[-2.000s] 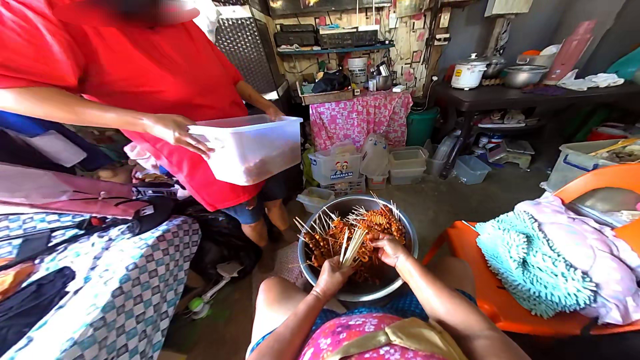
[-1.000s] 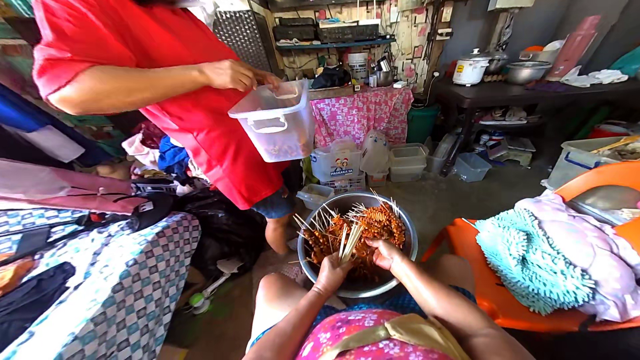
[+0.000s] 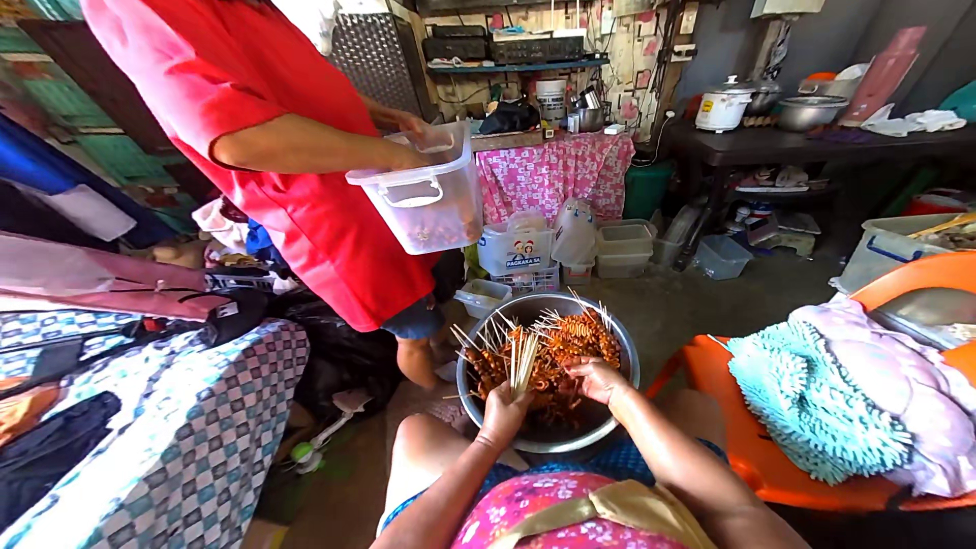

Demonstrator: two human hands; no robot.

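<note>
My left hand (image 3: pixel 506 408) is closed around a bundle of bamboo skewers (image 3: pixel 523 360), their pale ends pointing up over a wide metal basin (image 3: pixel 627 343). Reddish-orange sauced skewered food (image 3: pixel 583 335) fills much of the basin, with stick ends leaning on the far rim. At the basin's right side, my right hand (image 3: pixel 598 379) has its fingers at the food; whether they grip a piece cannot be told. The basin stands between my knees.
A person in a red shirt (image 3: pixel 305 221) stands at the left, one arm inside a translucent plastic tub (image 3: pixel 427 213). An orange chair (image 3: pixel 770 457) holding a turquoise chenille cloth (image 3: pixel 816 404) is at the right. Plastic containers (image 3: pixel 625 248) stand beyond the basin. A checkered cover (image 3: pixel 198 412) lies at the left.
The other person has moved right with the tub, and an arm now reaches into it. My hands have stayed over the basin, the left still holding the skewers.
</note>
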